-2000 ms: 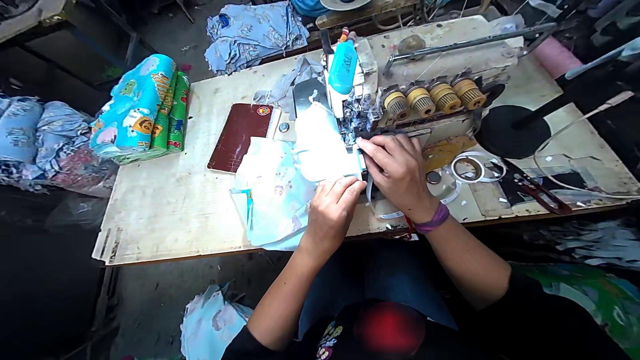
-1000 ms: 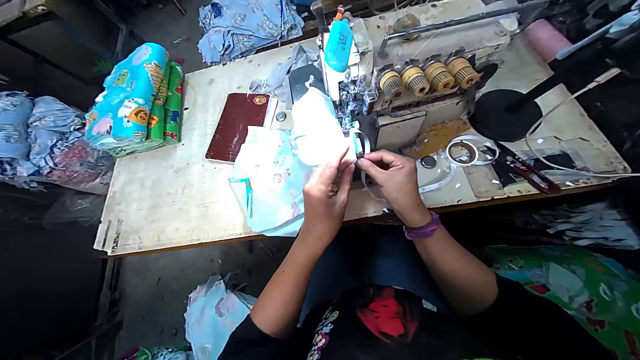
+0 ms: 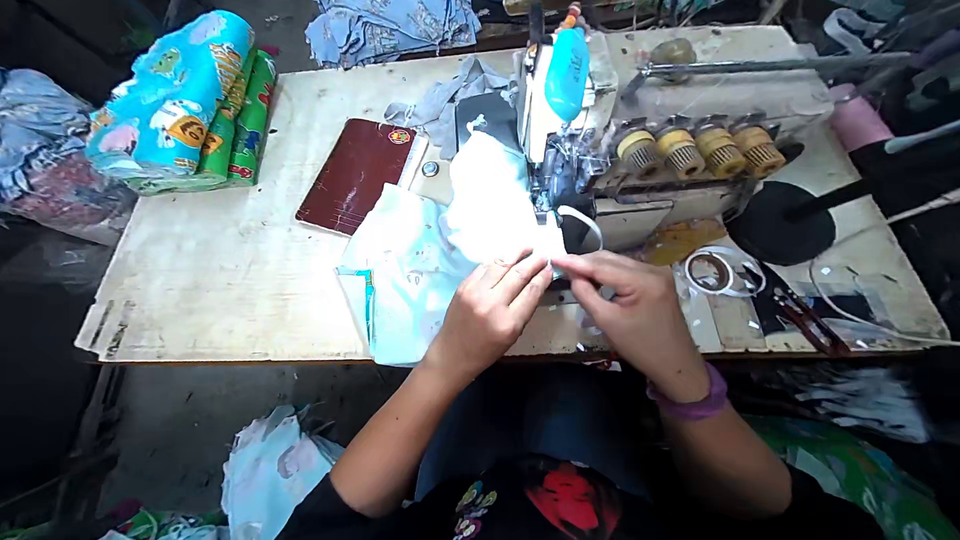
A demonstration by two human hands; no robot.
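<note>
An overlock sewing machine (image 3: 562, 161) stands on the table, with thread-tension dials (image 3: 701, 150) on its front. White fabric (image 3: 491, 199) lies at its needle area, overexposed in places, joined by pale blue printed fabric (image 3: 405, 277) to the left. My left hand (image 3: 499, 307) rests on the white fabric's front edge, fingers together and pressing down. My right hand (image 3: 626, 296), with a purple band at the wrist, pinches the fabric's edge beside the left fingertips, just in front of the presser foot area. A narrow white strip (image 3: 583, 223) loops up behind the right fingers.
A maroon notebook (image 3: 360, 176) and folded printed cloth (image 3: 176, 105) lie to the left. At the right are a roll of white tape (image 3: 709, 271), thread snips (image 3: 810, 319) and a black round base (image 3: 781, 223). More cloth (image 3: 277, 465) is below the table.
My left hand has flattened onto the fabric from a pinching pose near the machine. The white strip now loops up beside the machine.
</note>
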